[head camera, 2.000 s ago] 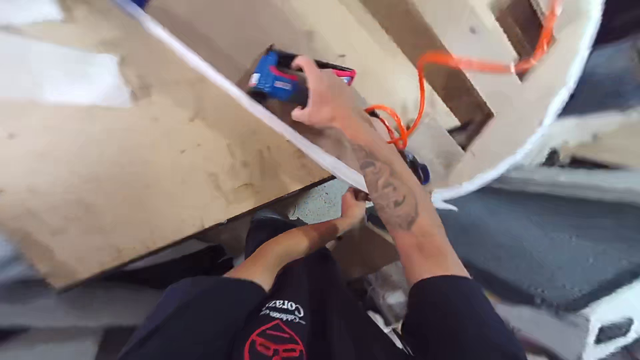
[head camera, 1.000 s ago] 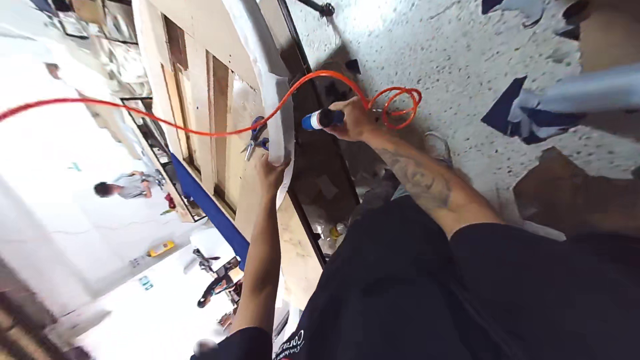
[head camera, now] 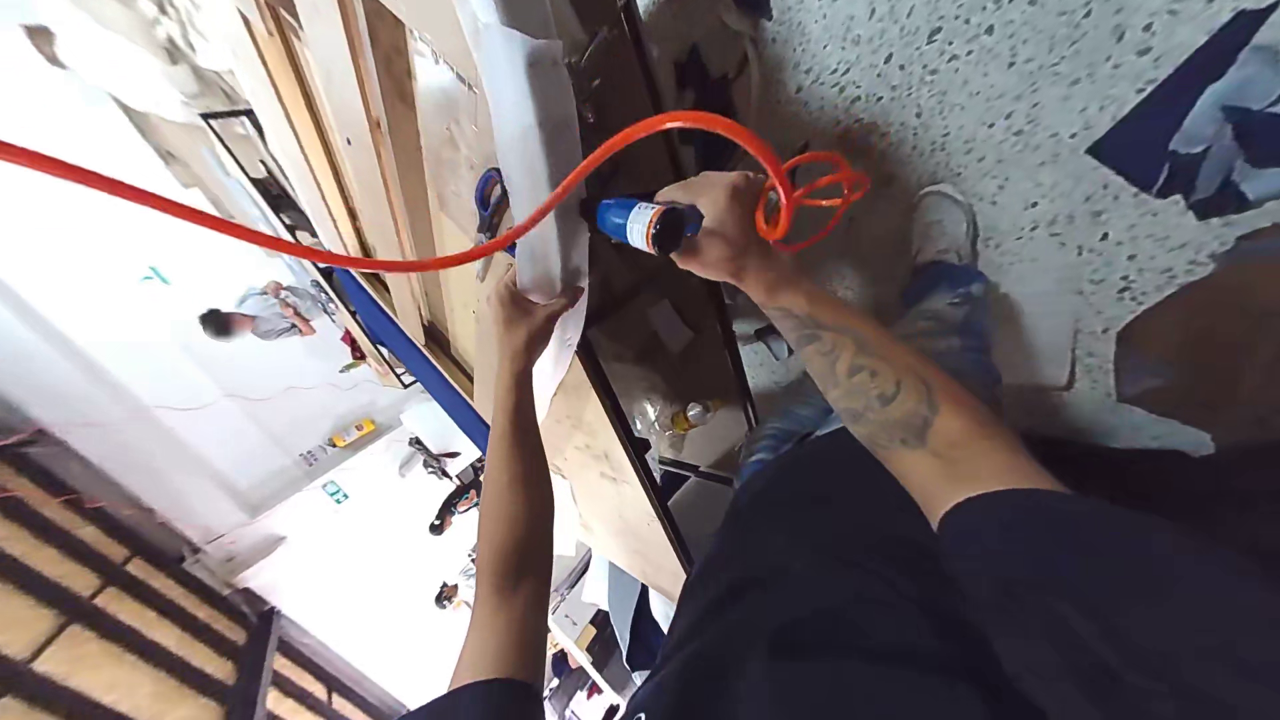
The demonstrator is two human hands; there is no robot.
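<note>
My right hand [head camera: 725,230] is closed around a blue pneumatic stapler [head camera: 632,222], whose head points toward the white padded edge. An orange coiled air hose [head camera: 690,120] loops at that wrist and runs across to the left. With fingers and thumb, my left hand [head camera: 528,315] grips the white fabric-covered padding [head camera: 535,150] along the rim of a wooden frame [head camera: 400,130]. Blue-handled scissors [head camera: 490,205] lie on the frame just beyond that hand. Whether the stapler's nose touches the padding cannot be told.
A wooden board table [head camera: 610,480] with a dark metal edge stands below the frame; a plastic bottle [head camera: 692,416] lies on its lower shelf. Blue fabric scraps [head camera: 1160,140] and a brown piece [head camera: 1200,330] lie on the speckled floor. Several people are farther off.
Two seconds ago the right hand was over the stapler on the board; now it holds the stapler beside the padded edge. The left hand has come onto the padding. The view has turned strongly.
</note>
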